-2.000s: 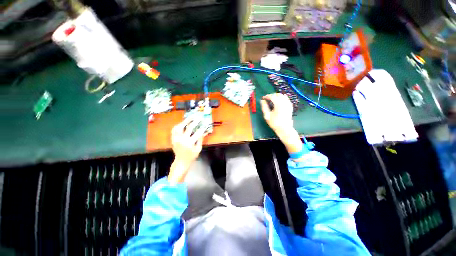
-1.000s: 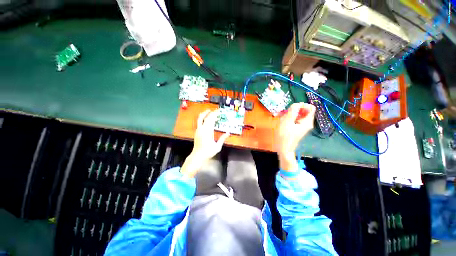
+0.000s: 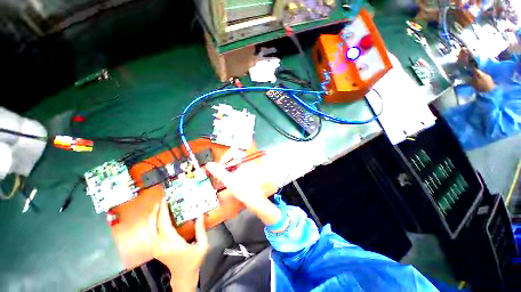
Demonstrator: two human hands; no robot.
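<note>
A green-white circuit board (image 3: 191,197) lies component side up over the orange-red fixture (image 3: 134,231), its far edge at the black connector block (image 3: 153,177). My left hand (image 3: 180,242) grips its near edge, with fingers at the left side and near edge. My right hand (image 3: 243,191) reaches in from the right, fingertips at the board's far right corner beside the blue cable's end; whether they hold anything is unclear. A slim red stick (image 3: 245,161) shows beside this hand. Other boards lie left (image 3: 110,186) and behind right (image 3: 234,126).
A blue cable (image 3: 214,94) loops right towards an orange test box (image 3: 354,60). A black remote control (image 3: 292,111) and white clipboard (image 3: 403,105) lie right. RCA plugs (image 3: 73,143) and a white roll (image 3: 20,142) are left. Another person's blue sleeve (image 3: 491,108) shows far right.
The view has turned and shifted. My right hand has moved from the fixture's right side to the board's far right corner. My left hand stays on the board.
</note>
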